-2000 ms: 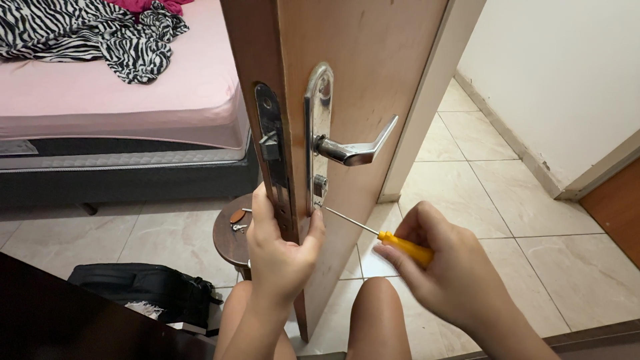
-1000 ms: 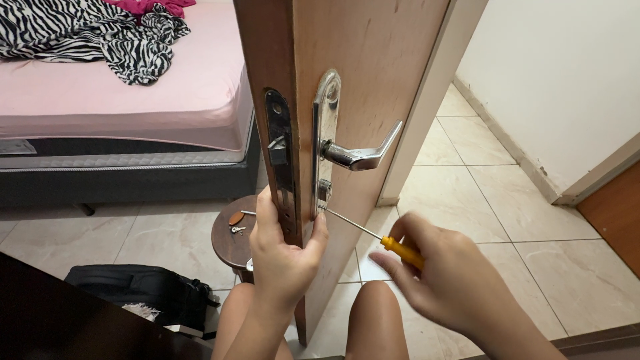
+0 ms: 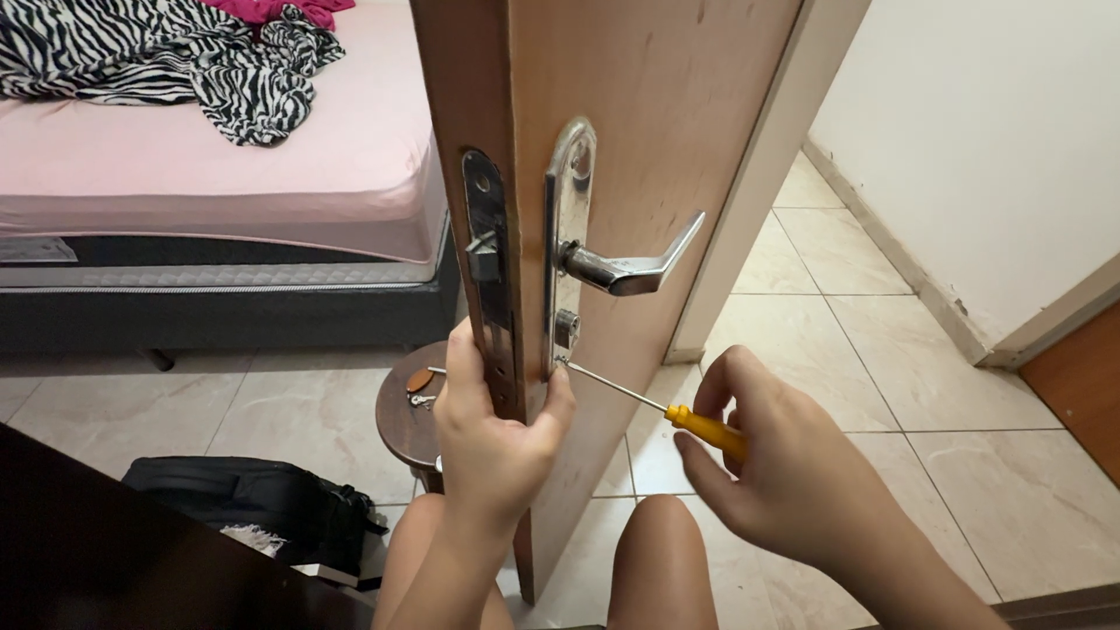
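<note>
A wooden door [image 3: 647, 114] stands edge-on before me, with a metal lock faceplate [image 3: 486, 262] in its edge. On its face sit a worn chrome escutcheon plate [image 3: 573, 192], a lever handle [image 3: 634, 269] and a lock cylinder [image 3: 567, 329]. My left hand [image 3: 499, 429] grips the door edge below the latch, its thumb by the plate's lower end. In my right hand [image 3: 770, 446] is a screwdriver with a yellow handle [image 3: 707, 430]; its tip meets the lower end of the plate, below the cylinder, where a screw seems to sit.
Behind the door edge, a round wooden stool [image 3: 394, 411] bears keys [image 3: 422, 401] and another tool, partly hidden. A bed [image 3: 219, 201] with zebra-print cloth [image 3: 254, 87] is at upper left. A black bag [image 3: 254, 499] lies on the tiles at lower left. The door frame [image 3: 761, 184] rises at right.
The fingers of my right hand have shifted around the screwdriver handle, while its tip stays at the plate's lower end. My left hand keeps its hold on the door edge.
</note>
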